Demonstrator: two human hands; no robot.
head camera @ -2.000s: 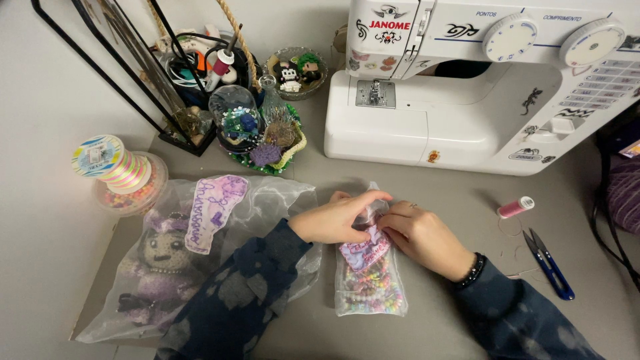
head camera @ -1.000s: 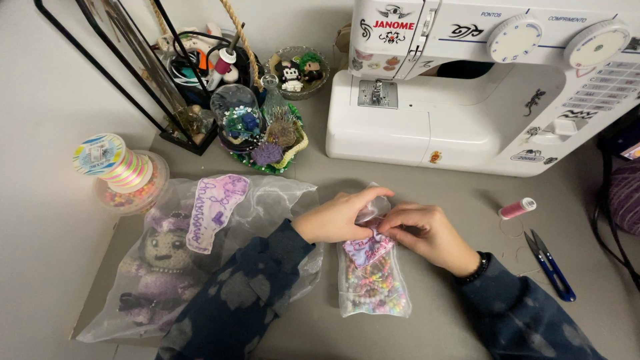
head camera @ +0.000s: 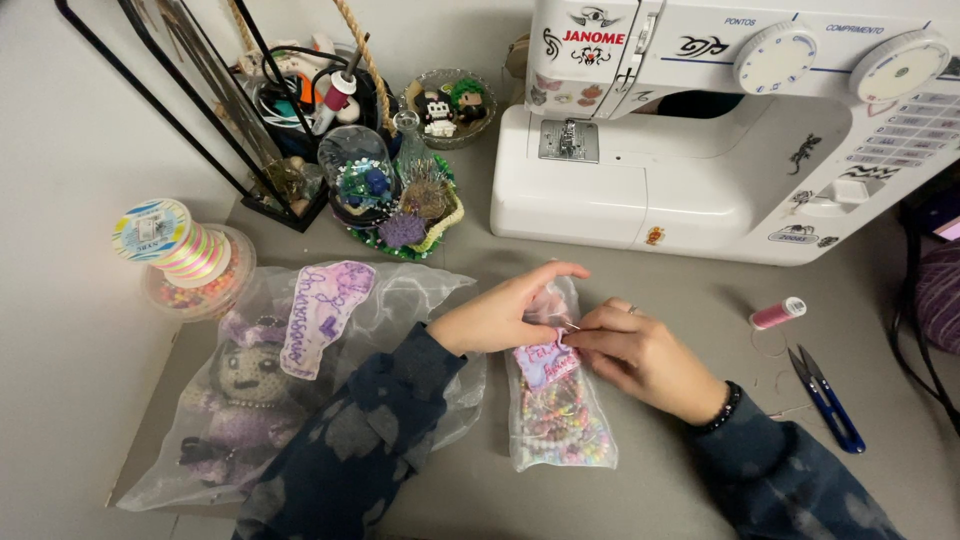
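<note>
A small organza bag (head camera: 566, 435) of pastel beads lies upright in the middle, with a lettered fabric patch (head camera: 547, 362) on its front. My left hand (head camera: 510, 304) grips the bag's upper part, some fingers inside the sheer cloth and the thumb at the patch's top edge. My right hand (head camera: 637, 349) pinches a thin needle (head camera: 572, 325) at the patch's upper right corner. To the left, a larger organza bag (head camera: 435, 300) holds a crocheted doll (head camera: 251, 382) and bears another lettered patch (head camera: 326, 319). A pink thread spool (head camera: 778, 313) and blue thread snips (head camera: 829, 405) lie at right.
A white Janome sewing machine (head camera: 600, 202) stands behind my hands. Back left are a black metal stand (head camera: 281, 214), a pincushion with pins (head camera: 424, 199), a glass dish with figures (head camera: 450, 135) and a ribbon spool (head camera: 195, 255) on a bead container. Purple yarn (head camera: 941, 296) sits at the right edge.
The fingers of my right hand have shifted slightly at the patch's upper edge. My left hand keeps its hold on the small bag.
</note>
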